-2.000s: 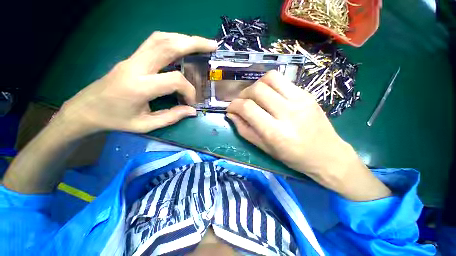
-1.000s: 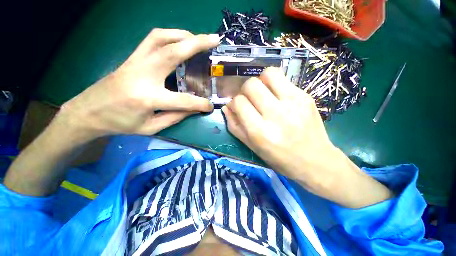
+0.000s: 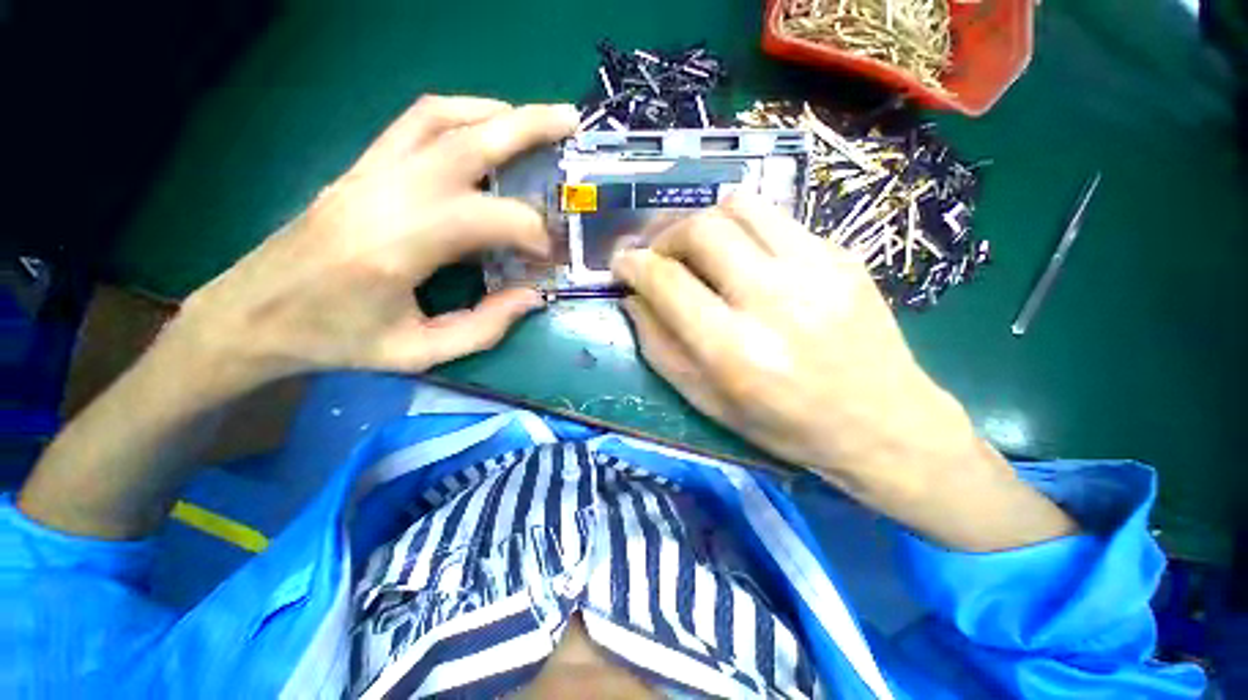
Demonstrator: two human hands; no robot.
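Observation:
A silver-grey phone middle frame (image 3: 684,145) lies crosswise in front of me, with an orange flex cable patch (image 3: 580,198) and a dark label with white print (image 3: 678,196) inside. My left hand (image 3: 390,239) grips its left end, fingers on the far edge and thumb at the near edge. My right hand (image 3: 780,328) holds the near edge right of centre, its fingertips over the frame's lower right part. A short dark strip shows along the near edge between the two hands. Whether my right fingertips pinch a small part cannot be told.
Beyond the frame lie a pile of black slivers (image 3: 654,90) and a mixed pile of pale-gold and black slivers (image 3: 897,205). An orange-red bin (image 3: 988,62) of pale-gold slivers stands at the far side. Tweezers (image 3: 1057,254) lie at right. The bench's near edge runs before my chest.
The left thumb has drawn back left along the near edge, uncovering a dark strip there. The right fingertips have shifted slightly at the near edge. The view has shifted slightly.

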